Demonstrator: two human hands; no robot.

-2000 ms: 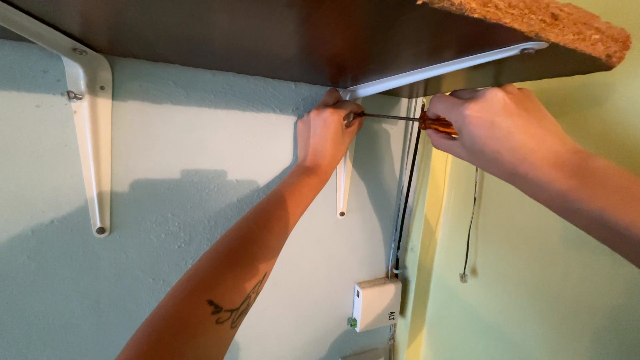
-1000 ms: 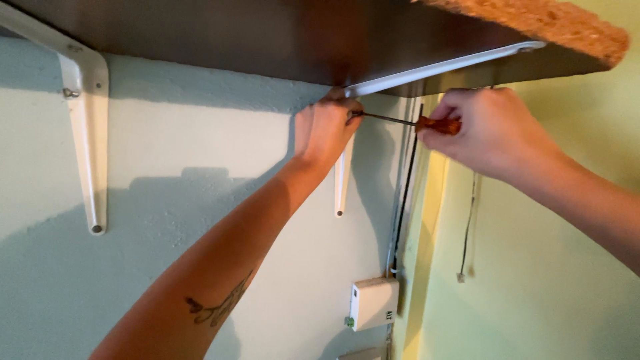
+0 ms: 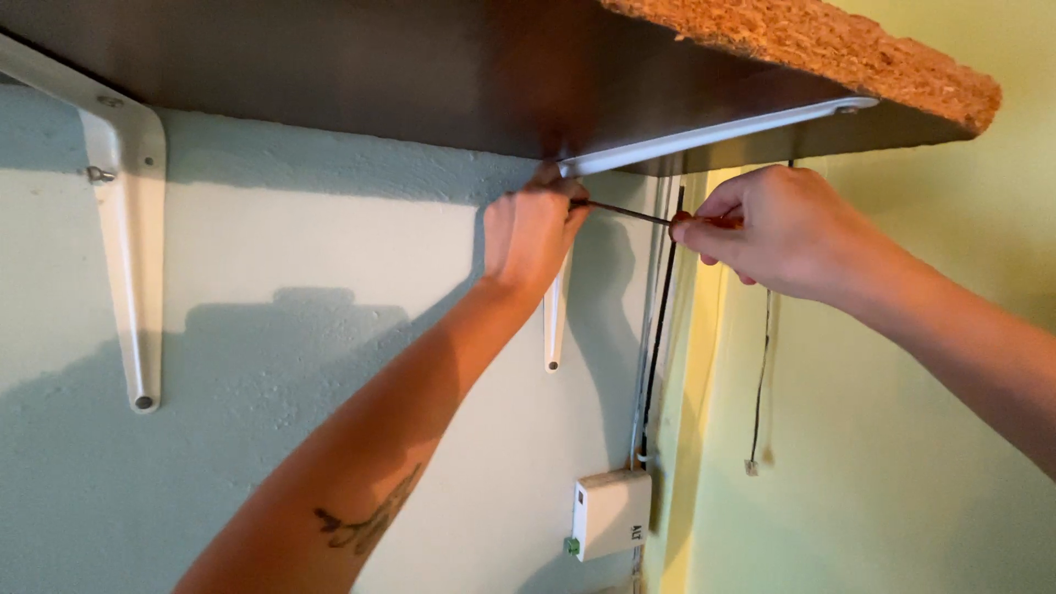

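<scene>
A dark shelf board (image 3: 371, 74) with a rough particleboard edge rests on white metal shelf brackets. My left hand (image 3: 536, 219) is at the top of the right bracket (image 3: 709, 136), against the wall, fingers curled around the tip end of a screwdriver (image 3: 631, 213). Whatever the tip touches is hidden by those fingers. My right hand (image 3: 771, 231) grips the screwdriver's orange-brown handle, out to the right, with the shaft tilted slightly up toward the left. The left bracket (image 3: 128, 247) has a screw (image 3: 101, 175) standing out of its side.
A white box (image 3: 612, 513) with a green connector is fixed low on the wall near the corner. Above it, a black cable (image 3: 660, 346) runs up the corner. A thin cord with a small plug (image 3: 751, 467) hangs on the yellow-green wall.
My right hand's fingers have shifted on the screwdriver's handle, covering more of it now. My left hand stays at the top of the right bracket.
</scene>
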